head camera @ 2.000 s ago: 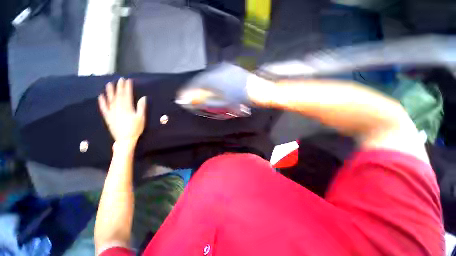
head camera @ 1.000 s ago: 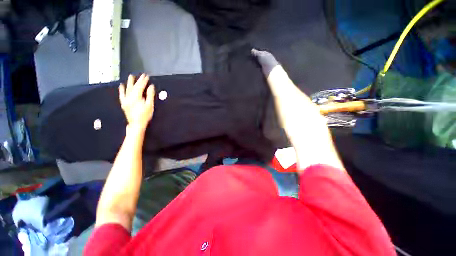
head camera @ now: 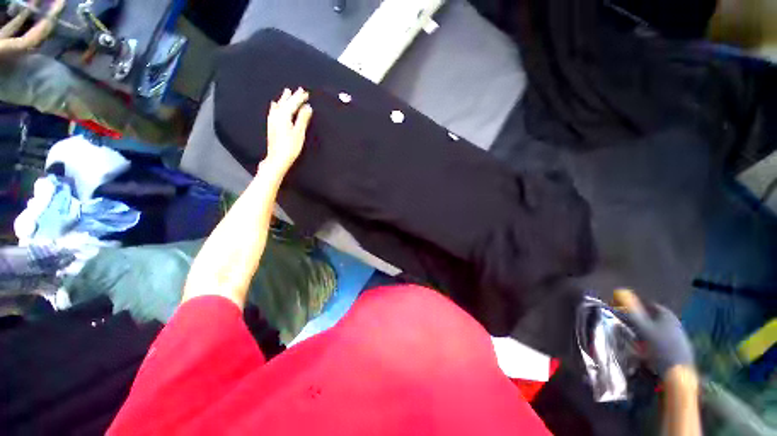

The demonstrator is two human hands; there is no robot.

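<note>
The black coat [head camera: 383, 162] lies stretched over the long padded board, with pale round buttons [head camera: 397, 117] along its upper edge. My bare left hand [head camera: 288, 128] rests on the cloth near the board's rounded end, fingers slightly apart, holding nothing. My gloved right hand [head camera: 660, 336] is at the lower right, blurred, closed around the orange handle of the silvery steam iron [head camera: 601, 349]. The iron is off to the right of the board, tilted. Whether it touches anything under it cannot be told.
The grey pressing table [head camera: 464, 72] and a pale flat bar [head camera: 388, 38] are behind the board. More dark cloth hangs at the right. A red and white item [head camera: 521, 359] is at the near edge. Piled clothes [head camera: 81, 183] lie left. Another person's hand [head camera: 30, 34] shows at the upper left.
The view has turned. My right hand, empty on the dark cloth before, now holds the iron that was parked at the right. My left hand is nearer the board's rounded end.
</note>
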